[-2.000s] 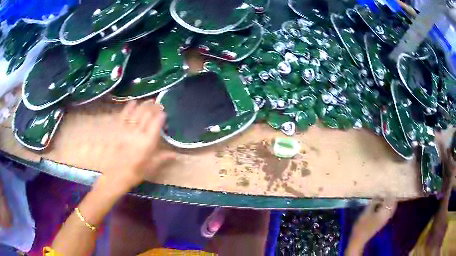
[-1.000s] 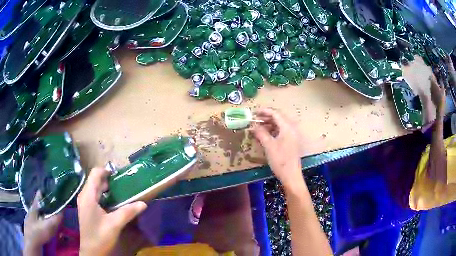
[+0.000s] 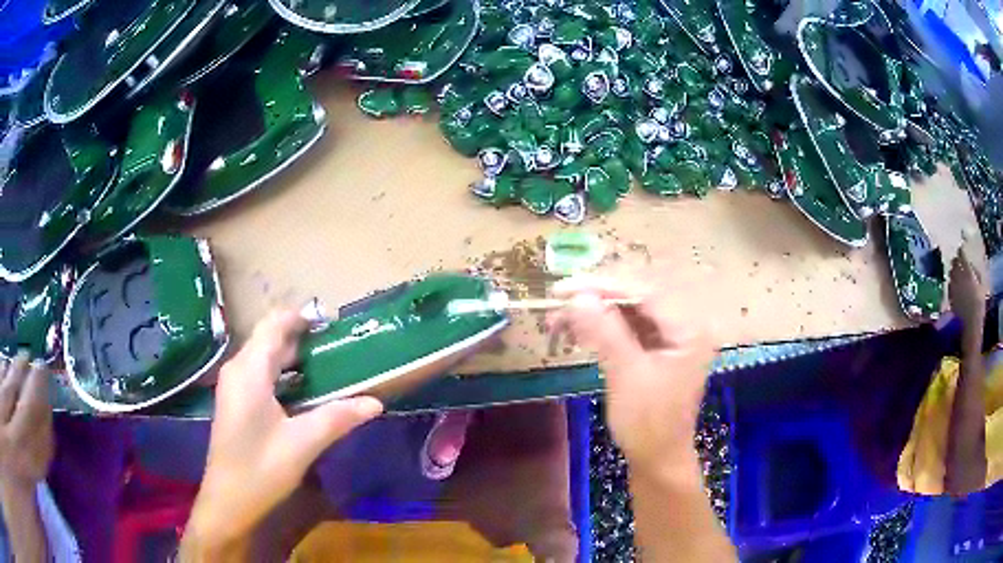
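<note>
My left hand (image 3: 269,412) grips one end of a glossy green housing (image 3: 401,335), tilted on edge at the bench's front edge, pale rim and tan underside downward. My right hand (image 3: 638,341) holds a thin pale glue stick (image 3: 539,302) like a pen. Its tip meets or nearly meets the housing's right end, by a whitish spot; exact contact is unclear. The small pale green dish (image 3: 572,252) sits on the board just behind my right hand, beside dark stains. Small green caps (image 3: 616,110) with silvery spots lie in a large heap behind it.
Green housings (image 3: 253,143) are stacked at the left; one (image 3: 143,324) lies near the left edge. More housings (image 3: 825,165) stand right of the heap. Other people's hands show at both sides. Blue crates and a blue stool (image 3: 792,462) are below the bench's dark edge.
The housing came into my left hand after the first frame. Since the second frame, my right hand has moved the stick from the dish to the housing's end. The neighbour's hand has left the left housing.
</note>
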